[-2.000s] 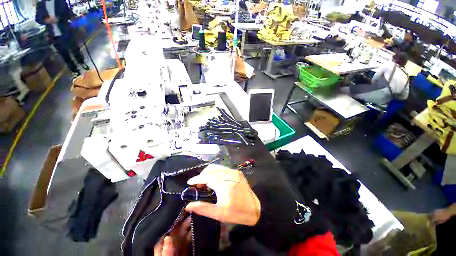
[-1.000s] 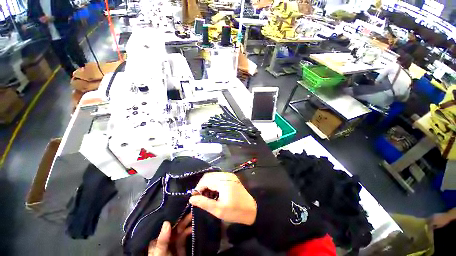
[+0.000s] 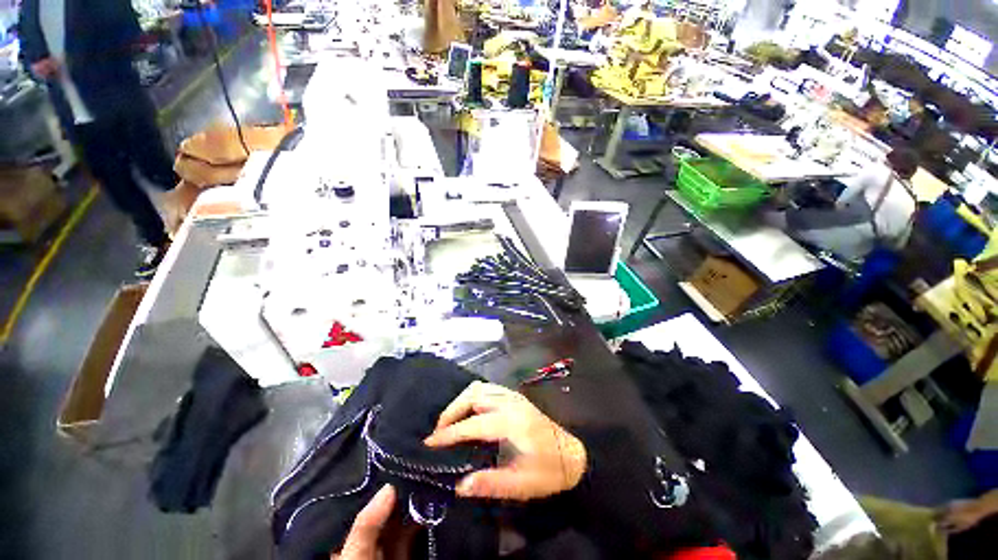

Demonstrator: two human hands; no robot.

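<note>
A black sewn article [image 3: 334,470] with pale speckled trim along its edges lies at the front of the dark machine table, below the white sewing machine head [image 3: 328,252]. My right hand [image 3: 514,443] grips its upper right part, thumb and fingers pinching the cloth beside a trimmed edge. My left hand [image 3: 370,527] is at the bottom edge, mostly cut off or covered by the article; its thumb lies on the cloth, and its grip is not clear. A small pale ring shape shows between the hands.
Black straps [image 3: 514,279] lie fanned on the machine bed. Red-handled snips [image 3: 549,372] lie right. A single black piece [image 3: 206,432] lies left; a black heap [image 3: 711,438] covers the pale side table. A control panel [image 3: 594,235] stands behind. A person [image 3: 104,98] is at the far left.
The article's trimmed opening has been turned and folded downward. My right hand has moved slightly right and down, its fingers now over the cloth. The person at the left appears nearer, and the view has shifted.
</note>
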